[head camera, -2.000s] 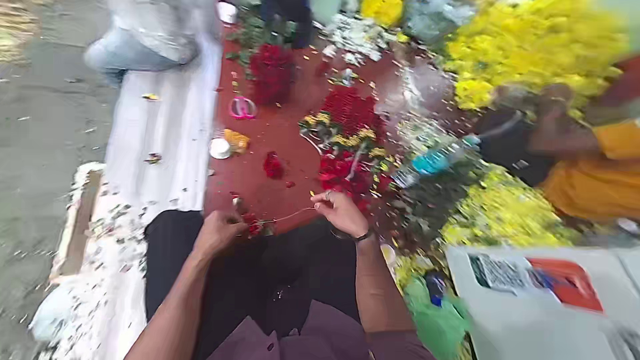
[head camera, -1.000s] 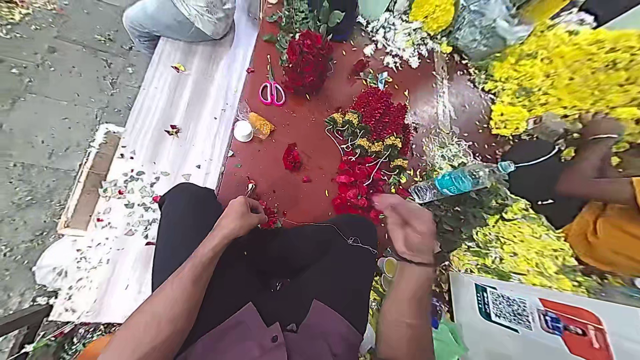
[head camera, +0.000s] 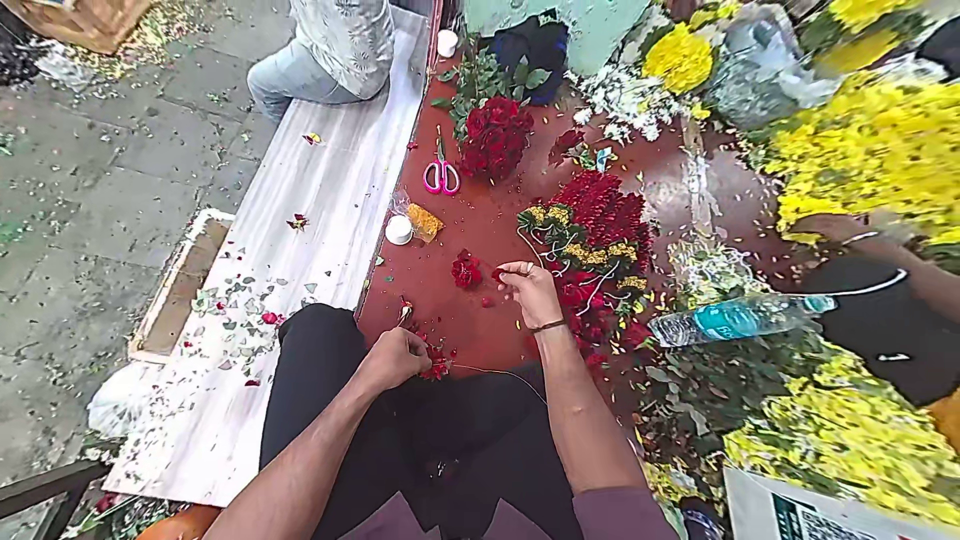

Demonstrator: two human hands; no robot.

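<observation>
My left hand (head camera: 396, 358) is closed on the end of a strand of red petals (head camera: 436, 364), just above my lap. From the strand a thin thread (head camera: 499, 371) runs right across my dark trousers toward my right forearm. My right hand (head camera: 529, 289) pinches a small red petal (head camera: 499, 275) between thumb and fingertips over the red-brown surface. A loose clump of red petals (head camera: 466, 270) lies just left of those fingertips. To the right of my right hand is a pile of red garlands (head camera: 604, 214) with green and gold pieces and white cords.
Pink-handled scissors (head camera: 441, 178), a white spool (head camera: 399, 229) and an orange packet (head camera: 425, 223) lie ahead. Red roses (head camera: 496, 139) stand beyond. A water bottle (head camera: 739, 320) and yellow flowers (head camera: 874, 157) are at right, near another person's arm. Someone sits at upper left.
My right hand has moved forward from near my lap to beside the loose petal clump and now pinches a petal. My left hand still holds the strand near my lap.
</observation>
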